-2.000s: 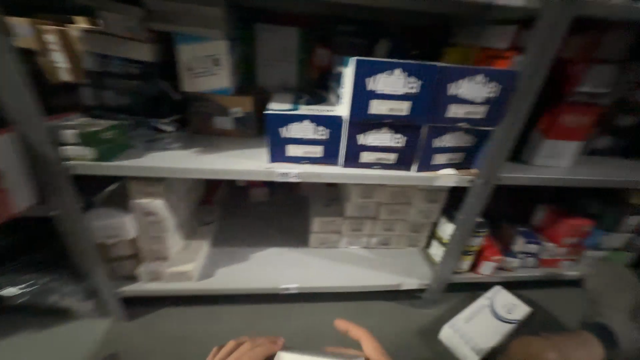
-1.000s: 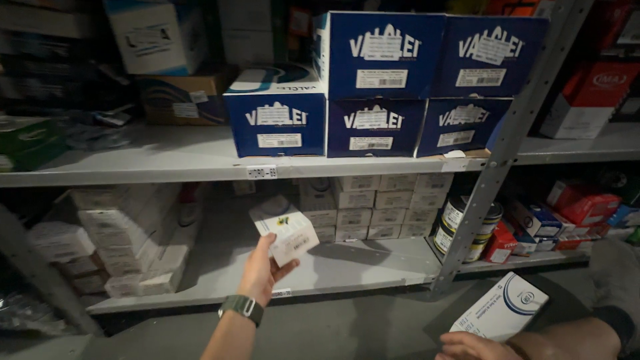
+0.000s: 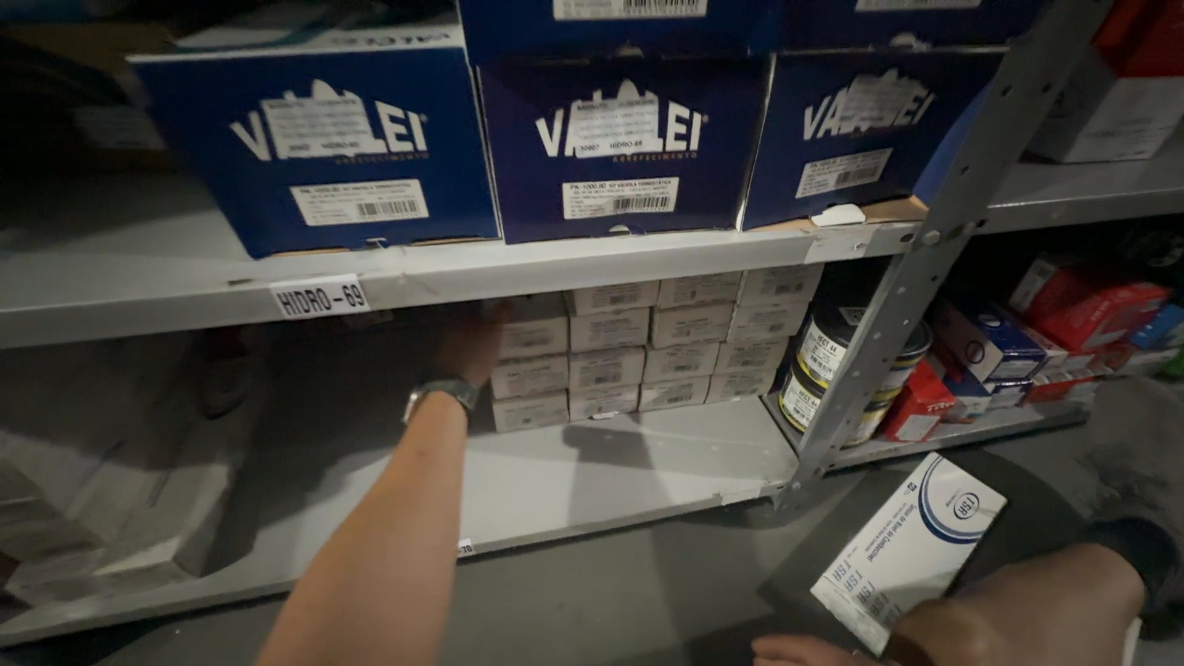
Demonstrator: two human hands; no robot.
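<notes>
My left hand point(image 3: 476, 342), with a watch on the wrist, reaches under the upper shelf to the left end of the stacked small white boxes point(image 3: 606, 365). Shadow hides its fingers, and whether it still holds a box cannot be told. At the bottom edge my right hand point(image 3: 805, 650) shows only in part, left of a bare leg point(image 3: 1027, 601); its grip is out of view. A white carton with blue curved lines point(image 3: 911, 550) lies on the floor, just above the right hand.
Blue cartons point(image 3: 620, 148) stand on the upper metal shelf point(image 3: 398, 277). Long pale boxes point(image 3: 139, 490) lie at the lower left. A perforated steel upright point(image 3: 888, 342) rises at the right, beside round cans point(image 3: 823, 370) and red and blue boxes point(image 3: 1082, 305).
My left hand, which held a small white box over the lower shelf, has moved deeper, to the stack. The view has come closer to the shelves.
</notes>
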